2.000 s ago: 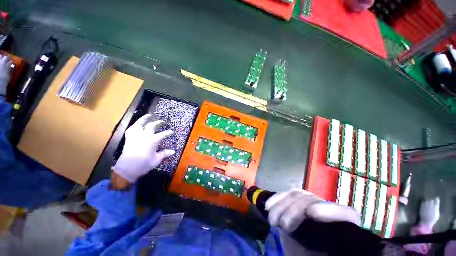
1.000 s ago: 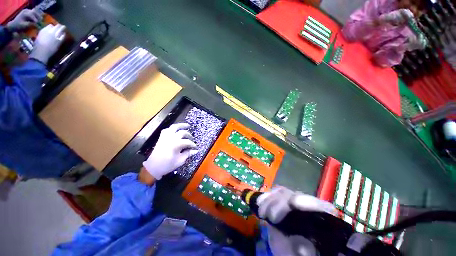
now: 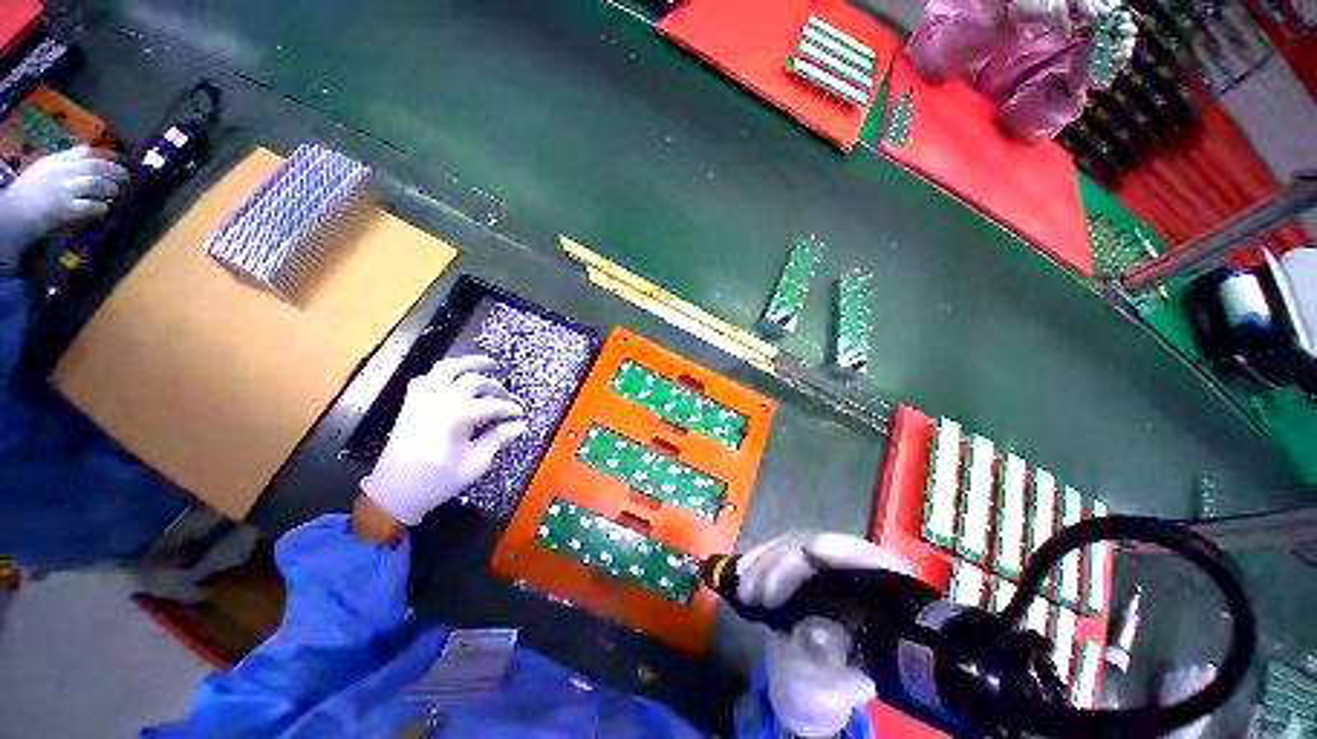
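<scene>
My left hand (image 3: 438,438), in a white glove, is over the black screw tray (image 3: 379,412) with bent fingertips at the heap of silvery screws (image 3: 537,364). Whether it holds a screw is too small to tell. My right hand (image 3: 803,567), also white-gloved, is closed around the front of a black electric screwdriver (image 3: 924,650). The tip meets the right end of the nearest circuit board (image 3: 614,546). This board, the middle board (image 3: 653,471) and the far board (image 3: 679,403) lie in rows in the orange fixture (image 3: 578,595).
Silvery ridged bars (image 3: 293,217) lie on cardboard (image 3: 188,375) at left. A red mat (image 3: 901,484) holds white-topped strips at right. Yellow strips (image 3: 667,306) and two loose boards (image 3: 852,321) lie beyond the fixture. A neighbour's gloved hand (image 3: 65,191) is at far left. The screwdriver cable (image 3: 1239,606) loops right.
The camera view has shifted. The screwdriver tip has moved from over the nearest board's middle to its right end since one second ago. My left hand stays over the screw tray.
</scene>
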